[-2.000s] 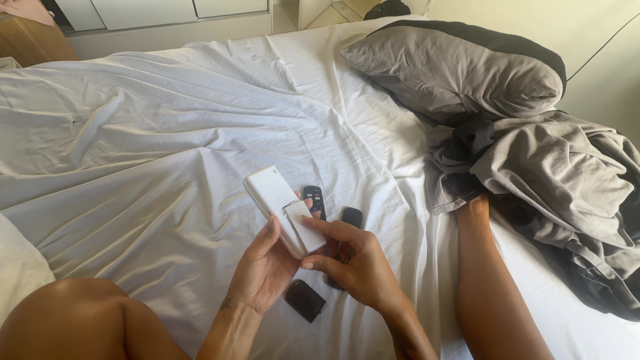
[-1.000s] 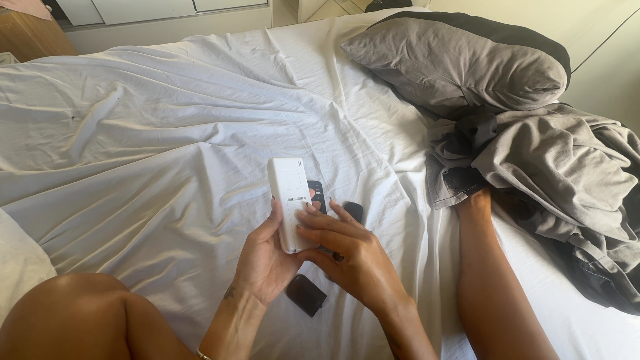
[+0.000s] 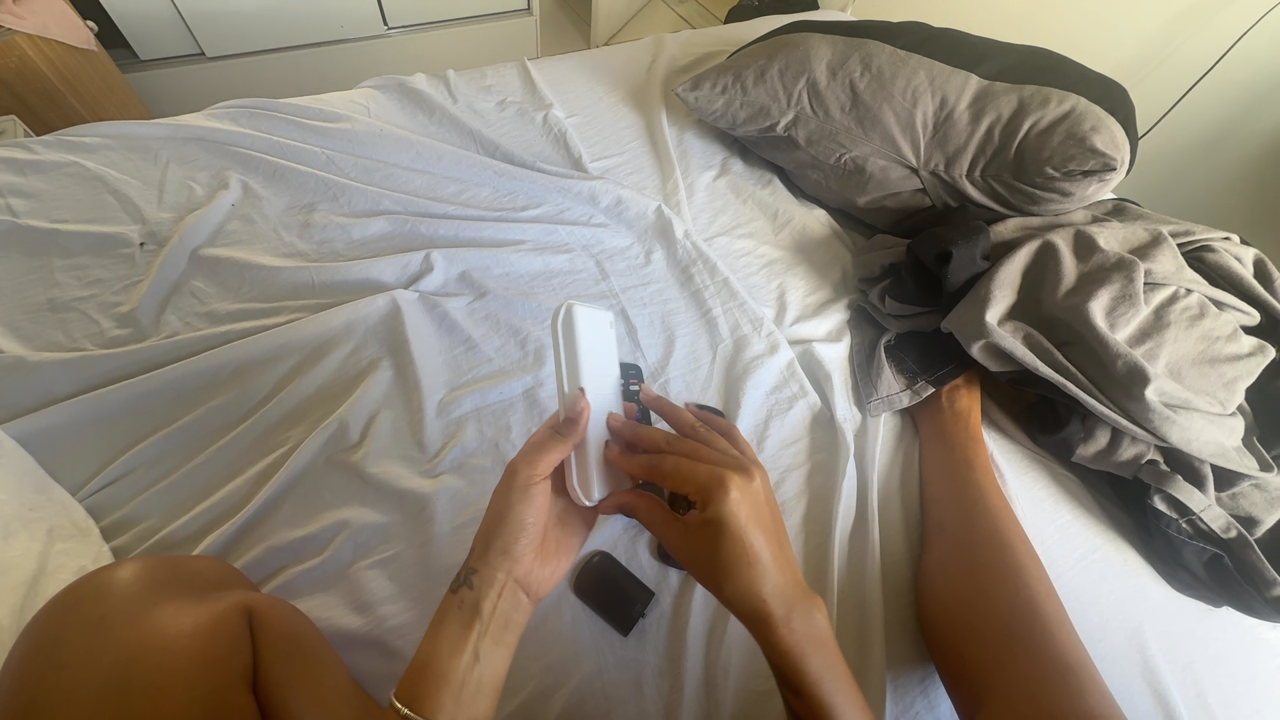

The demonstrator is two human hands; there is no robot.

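A white plastic remote control (image 3: 588, 390) stands tilted in my left hand (image 3: 535, 510), its plain back face in view, with the thumb on its left edge. The fingertips of my right hand (image 3: 705, 480) rest along its right edge and lower end. Behind them, a black remote control (image 3: 632, 380) with small buttons lies on the bed, partly covered by my fingers. Another dark object (image 3: 708, 410) shows in part beyond my right hand. Below the hands lies a small black plastic cover (image 3: 612, 592), apart from both hands.
A wrinkled white sheet (image 3: 300, 300) covers the bed. At the upper right are a grey pillow (image 3: 900, 120) and a heap of grey and black bedding (image 3: 1110, 320). My bent knee (image 3: 150, 640) is at the lower left, my other leg (image 3: 990, 560) at the right.
A loose white cover, held at an angle over the white remote two seconds ago, now lies flush on its back. The opening seen in the back one second ago is closed over.
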